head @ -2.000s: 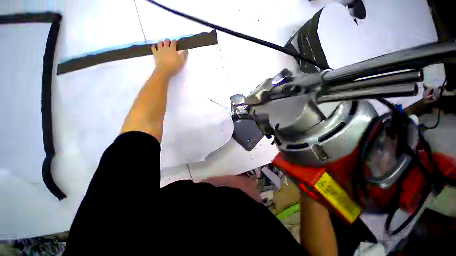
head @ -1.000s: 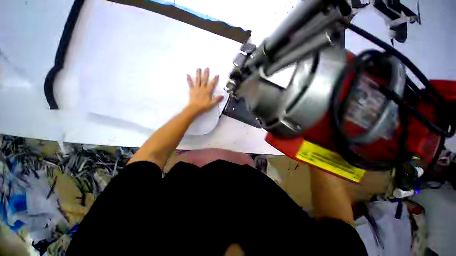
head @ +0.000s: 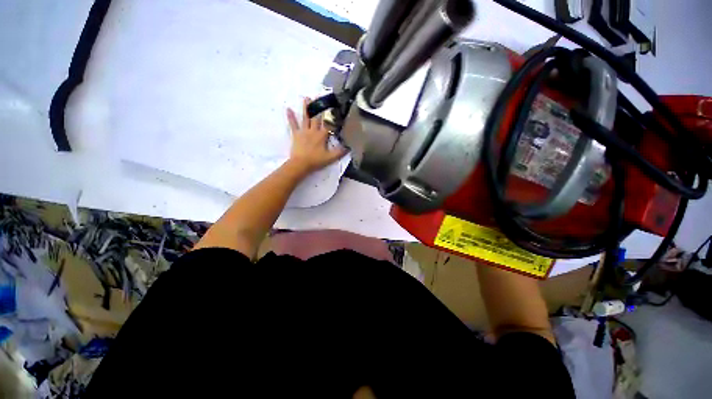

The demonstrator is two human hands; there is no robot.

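The cutting machine [head: 461, 140] has a silver and red motor body, a yellow label and metal tubes at its top. Its grey base plate [head: 361, 171] shows partly at the panel's lower right edge. My left hand [head: 314, 146] lies with spread fingers on a white-topped panel [head: 203, 101], right beside the machine's narrow front parts, which hide some fingertips. It holds nothing. My right forearm runs up under the motor; the right hand is hidden behind it.
A dark curved strip [head: 78, 66] lies at the left. A dark, blue-edged strip [head: 332, 23] lies at the top. Dark cut pieces [head: 613, 19] lie at the upper right. A black cable [head: 500, 156] coils around the motor. Fabric scraps [head: 105, 265] cover the floor below the table edge.
My left hand has left the blue-edged strip and moved down beside the machine. The machine shows larger and turned, its tubes now pointing up. The view has shifted, showing more floor.
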